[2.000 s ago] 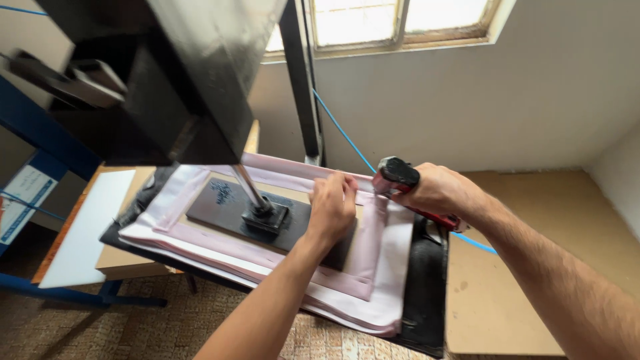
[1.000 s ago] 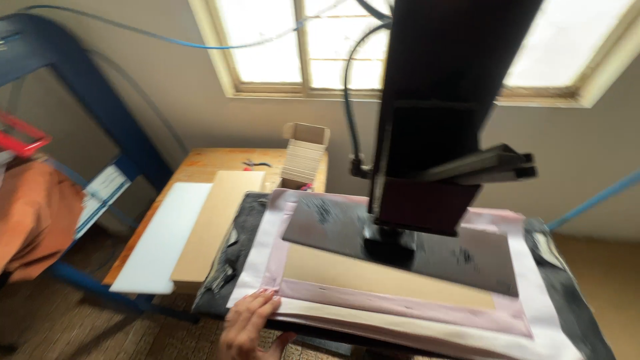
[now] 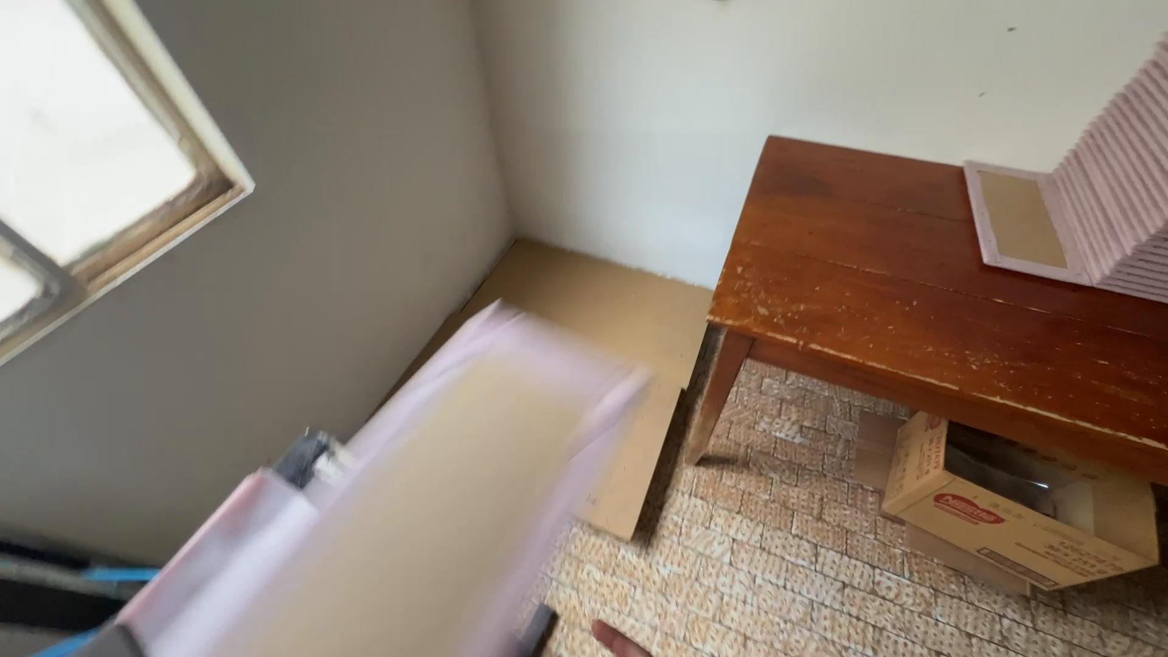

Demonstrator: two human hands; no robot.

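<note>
A flat board panel with a beige centre and pale pink fabric folded over its edges fills the lower middle, tilted and blurred. Beside its lower right edge shows only a fingertip of what looks like my right hand; the rest is out of frame, and I cannot tell whether it touches the panel. My left hand is not visible. At lower left lies more pink and white fabric with a dark edge. A tall stack of pink-edged panels stands on the wooden table at right, beside one similar panel lying flat.
The worn wooden table has its front left leg near the view's middle. An open cardboard box sits under it. Large brown boards lie low in the wall corner, above the patterned floor. A window frame is at left.
The view has swung right from the black press to the table. The fabric-edged panel is now out in front, away from the press. The red tool seen in the right hand earliest is out of view.
</note>
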